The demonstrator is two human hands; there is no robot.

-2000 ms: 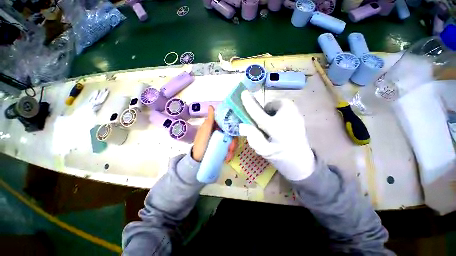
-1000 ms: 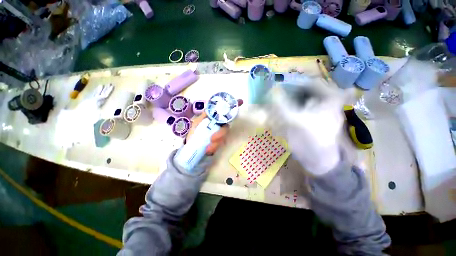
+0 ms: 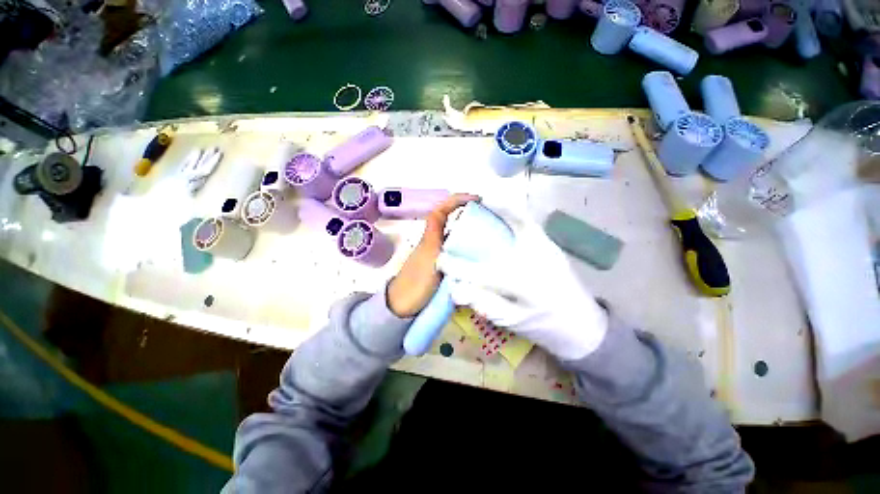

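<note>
A light blue handheld fan (image 3: pixel 430 323) is held between both hands above the front middle of the bench, its handle pointing down toward me. My bare left hand (image 3: pixel 421 267) holds it from the left. My right hand (image 3: pixel 531 291), in a white glove, is closed on the fan's head and hides part of it. A yellowish sheet with red marks (image 3: pixel 494 335) lies under the hands, mostly covered. A grey-green pad (image 3: pixel 584 240) lies flat to the right of my gloved hand.
Lilac fans (image 3: pixel 362 244) and cream fans (image 3: pixel 223 237) stand at left. Another light blue fan (image 3: pixel 576 158) lies behind the hands. A yellow-and-black handle (image 3: pixel 701 255) and white sheets (image 3: pixel 834 280) lie at right. A dark device (image 3: pixel 60 183) stands far left.
The grey-green pad, earlier in my right hand, now lies on the bench. My right hand has come back to the fan, whose head has turned so its grille no longer shows.
</note>
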